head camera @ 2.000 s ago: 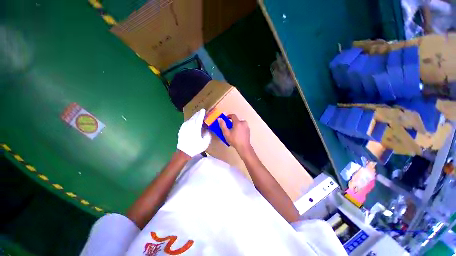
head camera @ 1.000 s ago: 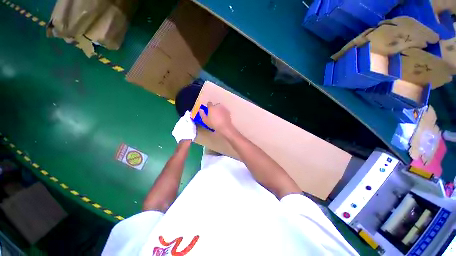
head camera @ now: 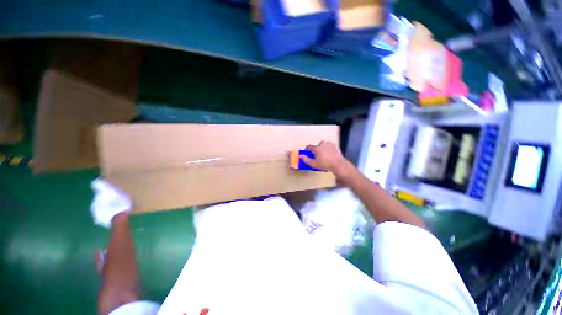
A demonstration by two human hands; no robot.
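A long brown shipping carton (head camera: 222,144) lies crosswise in front of my body, with a seam along its upper face and a shiny strip on the seam left of the middle. My bare right hand (head camera: 325,156) holds the blue tape dispenser (head camera: 305,160), its orange front facing left, on the seam near the carton's right end. My left hand (head camera: 109,202), in a white glove, is at the carton's lower left corner; it is blurred, and its fingers are not clear.
Blue retail boxes (head camera: 296,27) stand on the dark green bench (head camera: 185,31). A white press machine (head camera: 382,144) with a lit screen is at the right. Pink and tan sheets (head camera: 431,67) lie behind it. Crumpled clear bags (head camera: 336,221) are below the carton. Brown cartons (head camera: 77,117) stand at left.
My right hand has moved the dispenser along the seam from the carton's far left end to its right end. The view has turned, and the carton now lies nearly level across it.
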